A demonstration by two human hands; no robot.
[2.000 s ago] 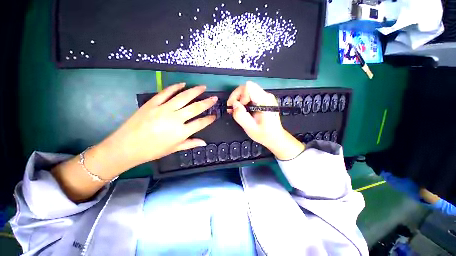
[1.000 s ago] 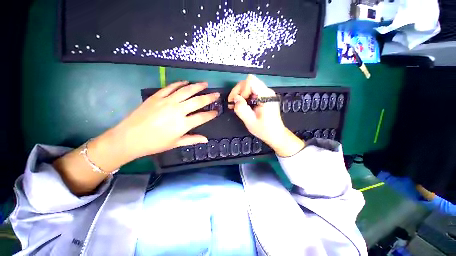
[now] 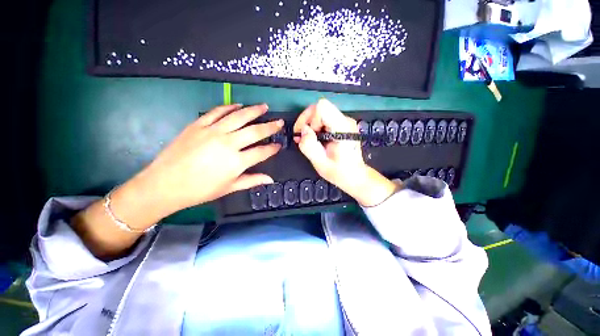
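Note:
A long black housing tray point(image 3: 381, 157) holds two rows of glossy black oval housings point(image 3: 306, 191). My left hand point(image 3: 204, 157) lies over the tray's left part, fingers spread, with fingertips at a housing in the back row. My right hand point(image 3: 332, 144) grips dark tweezers point(image 3: 342, 136) like a pencil, with the tip pointing left toward that housing. The tip is too small to show whether it holds a part. My hands hide part of both rows.
Behind lies a wider black parts tray point(image 3: 164, 26) with a heap of small white parts point(image 3: 322, 49). A blue-and-white packet point(image 3: 503, 58) with a small brush-like tool point(image 3: 492, 86) on it lies right. A white machine point(image 3: 460, 14) stands back right. A person's dark clothing point(image 3: 559, 157) shows at far right.
The trays and bench have shifted right and slightly up in the view. Both hands remain at the back row's left part, with only small finger movements.

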